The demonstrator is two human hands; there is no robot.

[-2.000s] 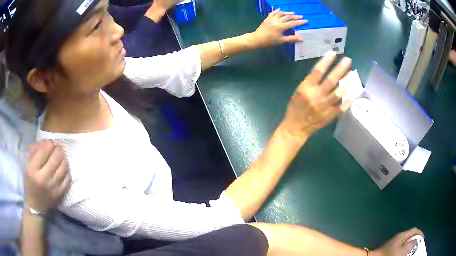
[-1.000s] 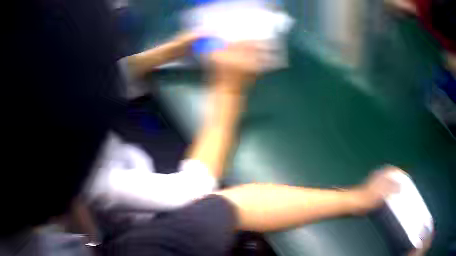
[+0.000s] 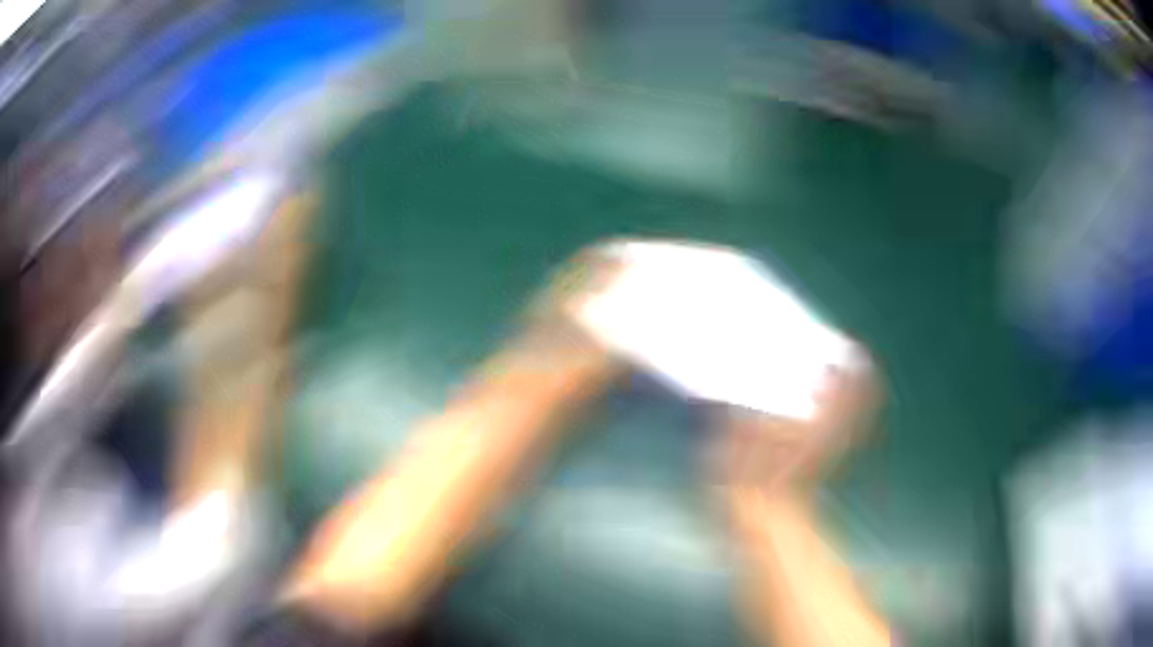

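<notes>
The head view is strongly blurred. A bright white oblong unit (image 3: pixel 714 322) is held above the green table top (image 3: pixel 506 177), near the middle of the view. My left hand (image 3: pixel 582 310) grips its left end. My right hand (image 3: pixel 809 430) grips its right end from below. The unit's top is glared out to plain white, and a darker side shows along its lower edge. The fingers of both hands are too blurred to tell apart, and part of them is hidden by the unit.
A neighbour's arm (image 3: pixel 228 367) and white sleeve are at the left, by a blurred white thing (image 3: pixel 215 228). A large blue shape (image 3: pixel 272 70) is at the upper left. Blurred blue and white shapes (image 3: pixel 1094 266) are at the right edge.
The view has swung right. The unit, at the lower right before, now shows near the middle, with both my hands on it. The neighbour has shifted to the left edge.
</notes>
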